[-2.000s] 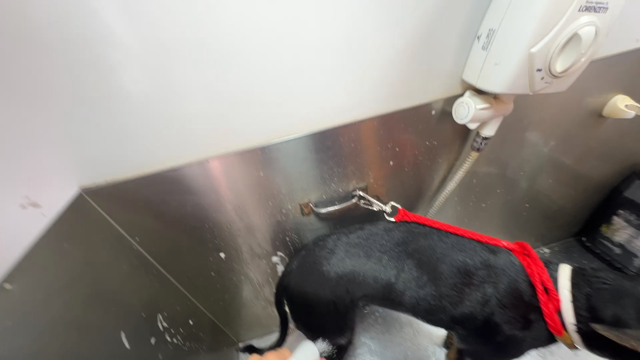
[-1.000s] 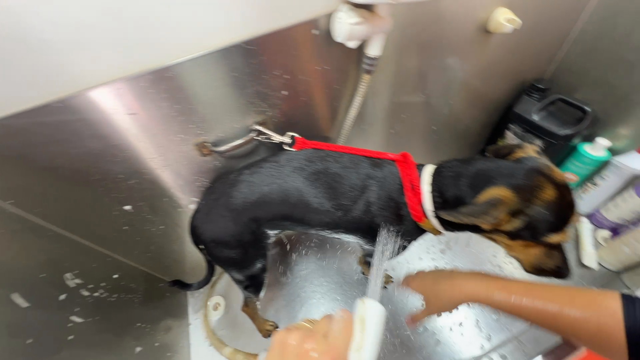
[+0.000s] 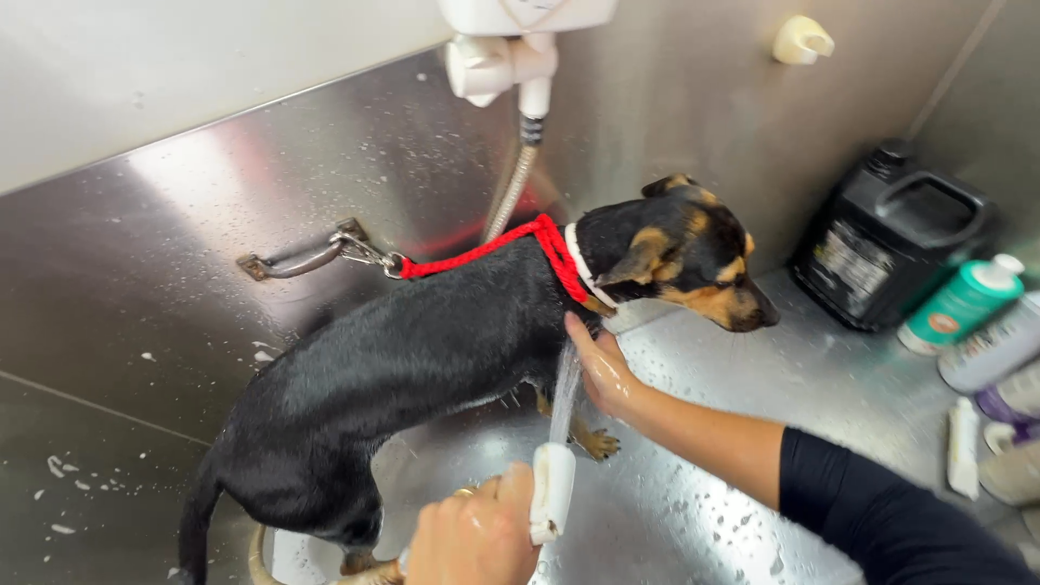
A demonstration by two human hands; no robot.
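Note:
A wet black-and-tan dog stands in a stainless steel tub, its head turned right. Around its neck are a white collar and a red rope lead, clipped to a metal wall handle. My left hand, with a ring, grips a white handheld shower head at the bottom centre. Its water stream hits the dog's chest and shoulder. My right hand lies against the chest just below the collar, wet and with fingers partly hidden by the dog.
A black plastic jug, a green bottle and several other bottles stand or lie at the right. A white shower heater with a metal hose hangs on the back wall. A cream holder is mounted at upper right.
My right hand has moved from beside the dog onto its chest. The dog's head, lowered to the right a second ago, is now raised. The view has shifted down and right since the oldest frame.

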